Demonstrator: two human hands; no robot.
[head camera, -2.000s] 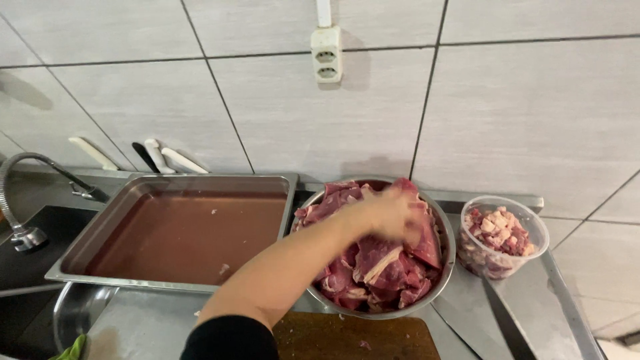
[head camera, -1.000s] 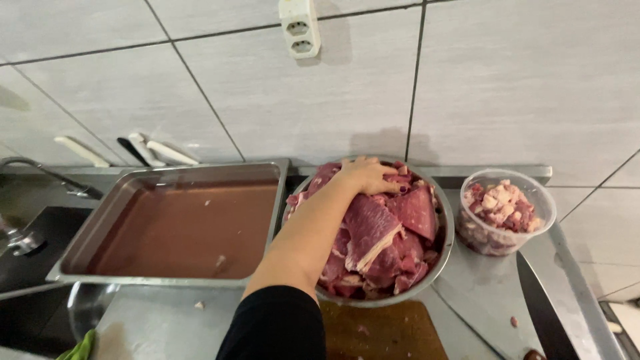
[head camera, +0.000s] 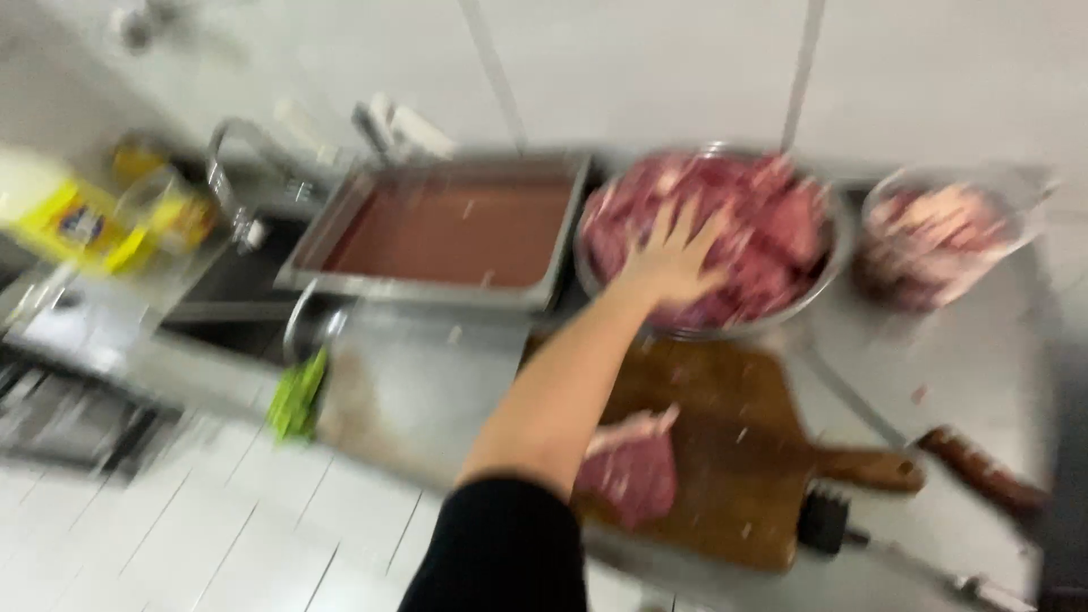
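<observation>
My left hand (head camera: 676, 259) lies with spread fingers on the heap of raw red meat (head camera: 765, 255) in a round metal bowl (head camera: 837, 272). Below the bowl, a slice of raw meat with a fat edge (head camera: 633, 476) rests on a wooden cutting board (head camera: 722, 408), partly behind my forearm. To the board's right are a knife with a brown handle (head camera: 982, 472) and a meat mallet (head camera: 824, 520). A clear plastic tub (head camera: 909, 280) of meat trimmings stands right of the bowl. My right hand is out of view. The picture is blurred.
A rectangular metal tray (head camera: 416, 293) of reddish liquid sits left of the bowl. White-handled knives (head camera: 416, 132) are behind it. Farther left are a sink (head camera: 246, 272) with a faucet (head camera: 242, 221), a green item (head camera: 297, 395) at the counter's edge and yellow packages (head camera: 76, 221).
The view has swung left and down, showing more of the board and the floor. My left hand has moved from the bowl's far side to its near left part, with fingers now spread.
</observation>
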